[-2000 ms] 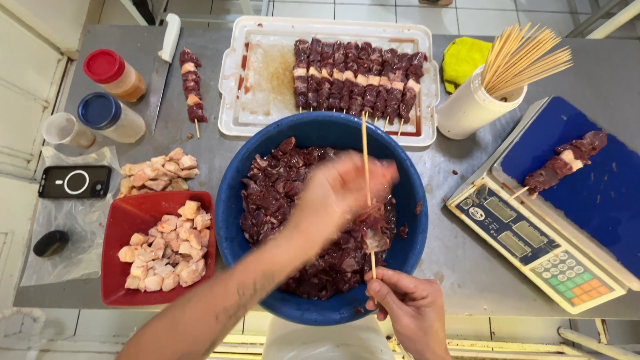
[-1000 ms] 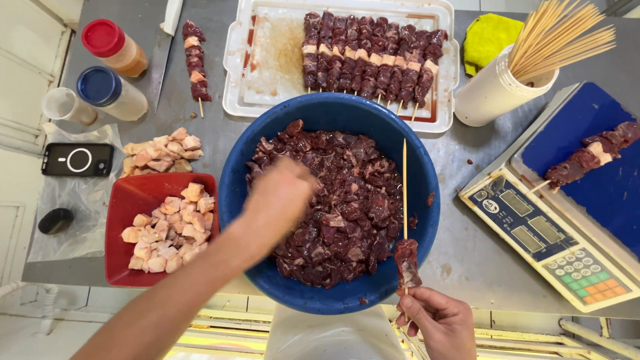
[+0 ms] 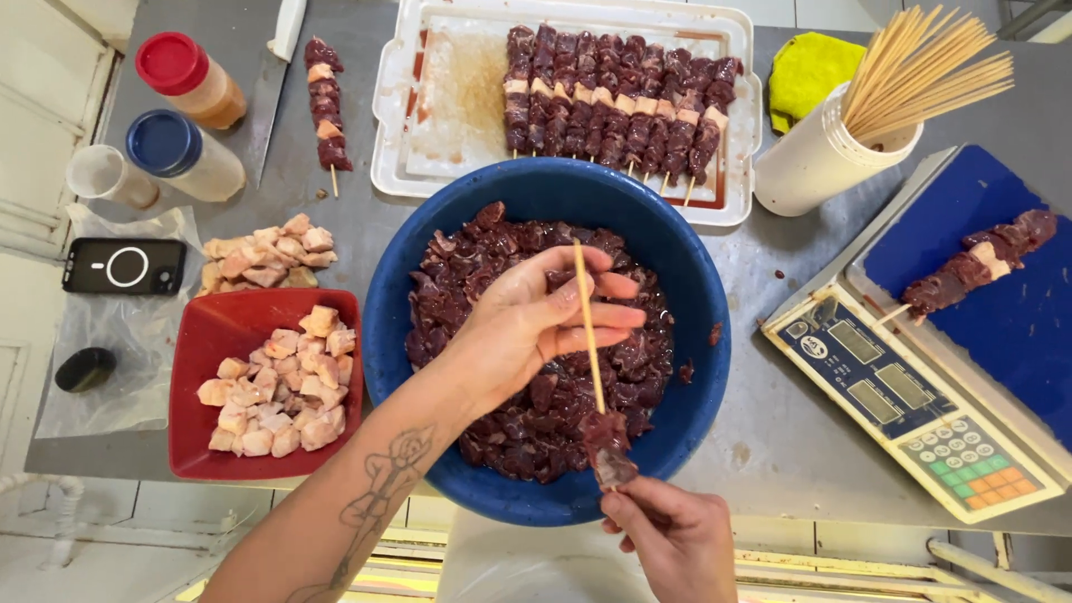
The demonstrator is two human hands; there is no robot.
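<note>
My right hand (image 3: 670, 528) grips the lower end of a wooden skewer (image 3: 591, 335) at the front rim of a blue plastic basin (image 3: 714, 368). Pieces of dark raw meat (image 3: 606, 448) are threaded low on the skewer, just above those fingers. My left hand (image 3: 553, 322) is at the skewer's upper part, fingers spread behind it and thumb beside it; whether a piece lies in the palm cannot be seen. Beneath both hands, the basin holds loose chunks of dark raw meat (image 3: 519, 444). A red bowl (image 3: 184, 377) of pale fat cubes (image 3: 285, 385) stands to the left.
Behind the basin, a white tray (image 3: 452, 155) bears several finished skewers (image 3: 615, 105). A white container (image 3: 804, 155) of bare skewers and a scale (image 3: 888, 368) with one meat skewer stand right. At left lie a knife (image 3: 276, 84), another meat skewer (image 3: 325, 105), shaker jars (image 3: 188, 155) and a phone (image 3: 124, 266).
My left hand has moved from over the meat at the basin's left to the upper part of the skewer. My right hand still holds the skewer's lower end.
</note>
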